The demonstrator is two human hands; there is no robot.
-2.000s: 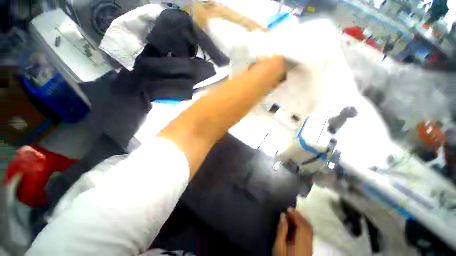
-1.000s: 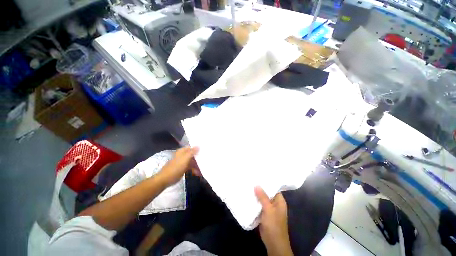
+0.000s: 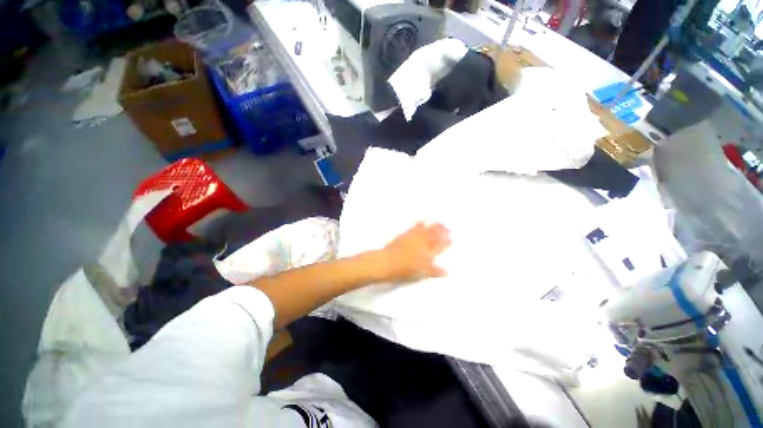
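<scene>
A large white paper pattern (image 3: 494, 251) lies spread on the sewing table left of the sewing machine. It is overexposed, so its lines do not show. My left hand (image 3: 421, 251) rests flat on it, fingers spread, gripping nothing. My right hand is not in view. Dark cloth (image 3: 368, 376) lies below the pattern's near edge, over my lap. A smaller white cloth piece (image 3: 289, 248) lies under and beside my left forearm. The white sewing machine head with a blue stripe (image 3: 669, 301) stands at the right.
Behind the pattern are heaped dark cloth (image 3: 460, 88), another curled white sheet (image 3: 535, 117) and a grey second machine (image 3: 401, 42). At left on the floor are a red stool (image 3: 184, 196), a blue crate (image 3: 268, 117) and a cardboard box (image 3: 176, 109). Clear plastic (image 3: 711, 184) lies at right.
The white pattern has gone from being held up by both hands to lying on the table. My left hand is now flat on top; my right hand has left the view. The camera has turned left.
</scene>
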